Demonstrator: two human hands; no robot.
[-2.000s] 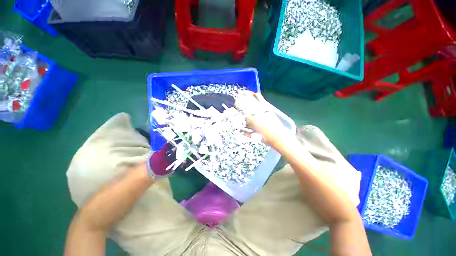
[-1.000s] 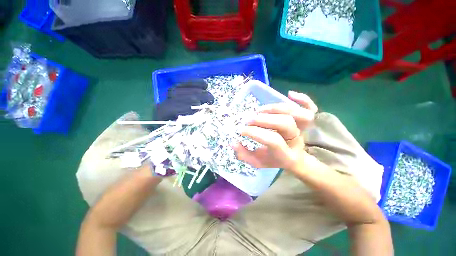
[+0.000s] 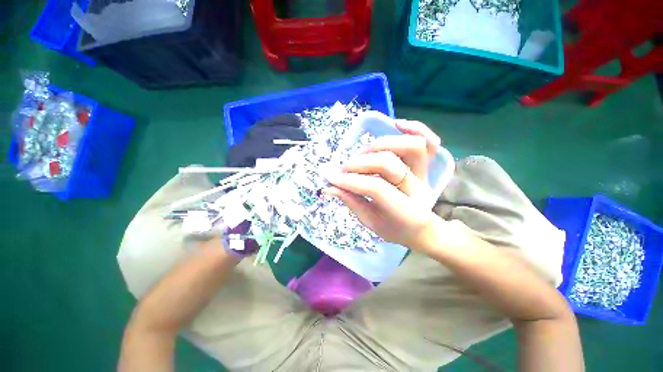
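Observation:
A heap of small white-and-green parts (image 3: 251,200) with long white stems lies over my gloved left hand (image 3: 265,142). Its dark fingers curl round the far side and its maroon cuff shows below. My bare right hand (image 3: 389,185) is over the clear tub (image 3: 442,171), fingers bent at the right edge of the parts; its fingertips overlap them, and whether they pinch any I cannot tell. The clear tub holds more parts and is tilted over the near part of a blue crate (image 3: 309,91), which also holds parts. My left palm is hidden under the heap.
A pink-purple stool (image 3: 331,287) is between my legs. A blue crate of parts (image 3: 643,294) stands right. A blue crate with bagged parts (image 3: 109,160) stands left. A dark crate (image 3: 163,58), red stool (image 3: 312,51), teal crate (image 3: 480,65) and red stools (image 3: 603,65) are beyond.
My right hand has moved from the crate's far part back over the clear tub. My left hand's dark fingers now show round the heap. The view has shifted slightly.

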